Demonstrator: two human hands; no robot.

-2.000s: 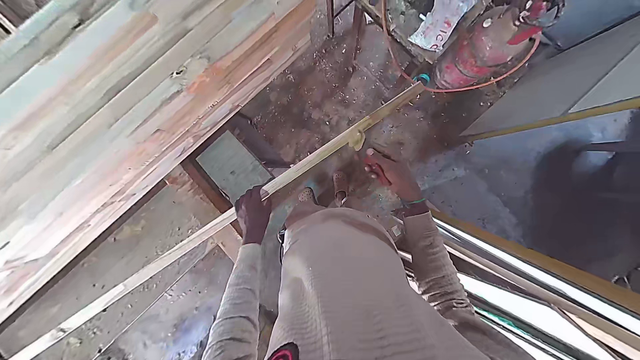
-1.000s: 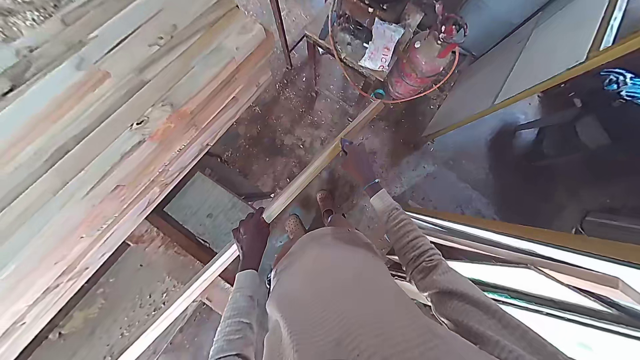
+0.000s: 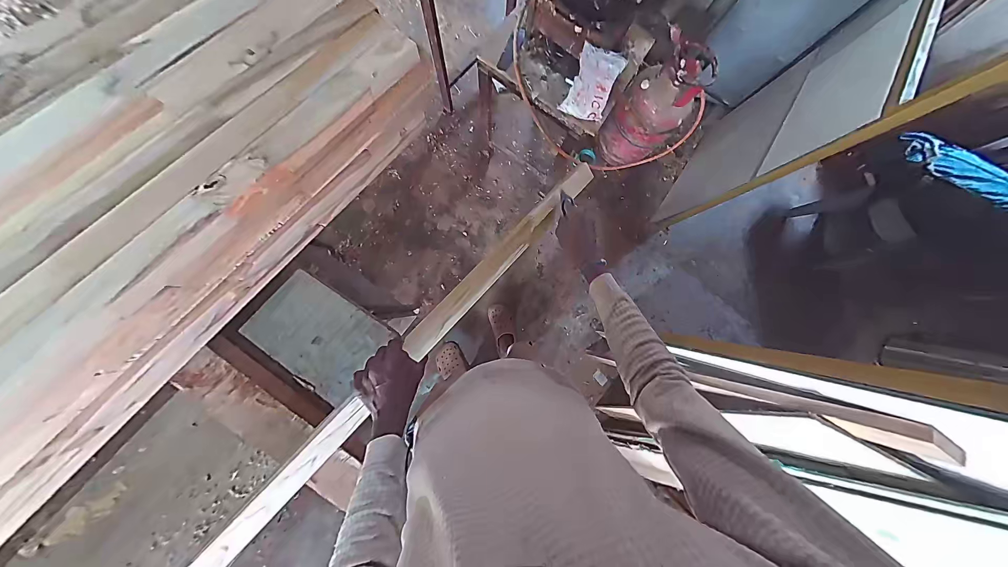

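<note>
A long, narrow wooden strip (image 3: 480,276) runs slantwise from the lower left up to the floor area near a gas cylinder. My left hand (image 3: 390,383) is closed around it at about its middle, left of my body. My right hand (image 3: 578,235) is at the strip's right edge near its far end; the fingers are blurred, and whether they grip the strip or a small dark thing at the fingertips cannot be told.
A broad surface of wooden boards (image 3: 197,181) fills the upper left. A red gas cylinder (image 3: 642,118) with an orange hose stands beyond the strip's far end. Framed panels and wooden lengths (image 3: 858,425) lie at the lower right. A grey board (image 3: 315,335) is below the boards' edge.
My right hand has moved from beside the strip, fingers apart from it, to its edge near the far end. My left hand stays on the strip. The view has shifted.
</note>
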